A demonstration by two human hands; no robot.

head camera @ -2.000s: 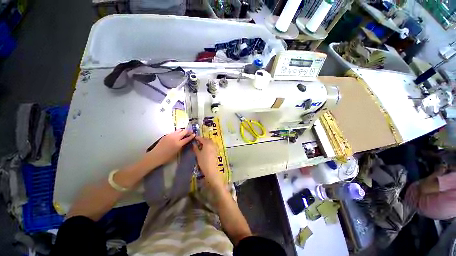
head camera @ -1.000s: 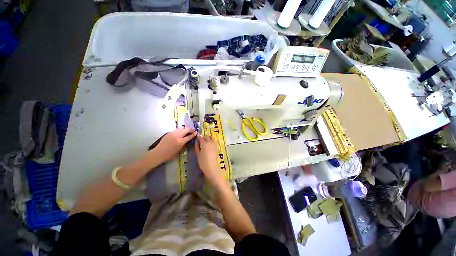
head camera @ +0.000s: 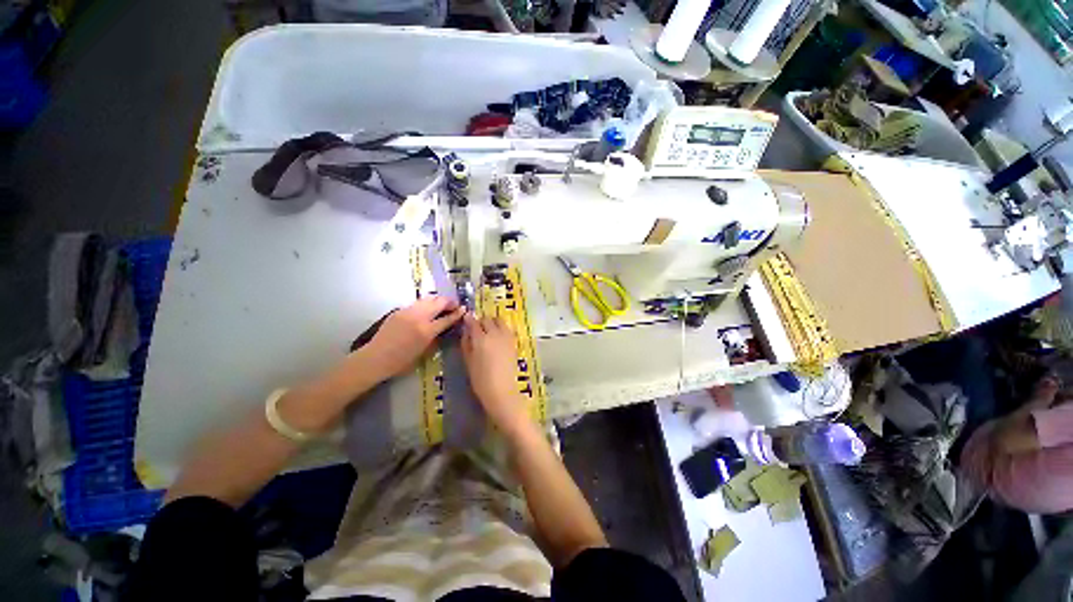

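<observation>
My left hand (head camera: 414, 333) and my right hand (head camera: 487, 355) hold a grey fabric piece (head camera: 462, 406) close to the presser foot (head camera: 466, 289) of the white sewing machine (head camera: 612, 229). The fingertips of both hands nearly meet just in front of the foot. The fabric runs back from the hands toward my lap, and another grey part (head camera: 372, 417) hangs under my left wrist. A narrow purplish-grey strip (head camera: 439, 271) lies left of the needle. Sewn grey bands (head camera: 341, 171) lie in a loose tangle behind. The exact finger grip is partly hidden.
Yellow-handled scissors (head camera: 598, 296) and small dark tools (head camera: 679, 308) lie on the machine bed. A control panel (head camera: 710, 141) stands above the head. A white trough (head camera: 353, 88) is behind the table. A blue crate (head camera: 106, 435) holds grey pieces at left. A person's pink sleeve (head camera: 1026, 465) shows at right.
More of the purplish-grey strip shows left of the needle, and the grey fabric by my right hand has moved slightly forward. Both hands remain near the foot. The tangled bands have shifted slightly.
</observation>
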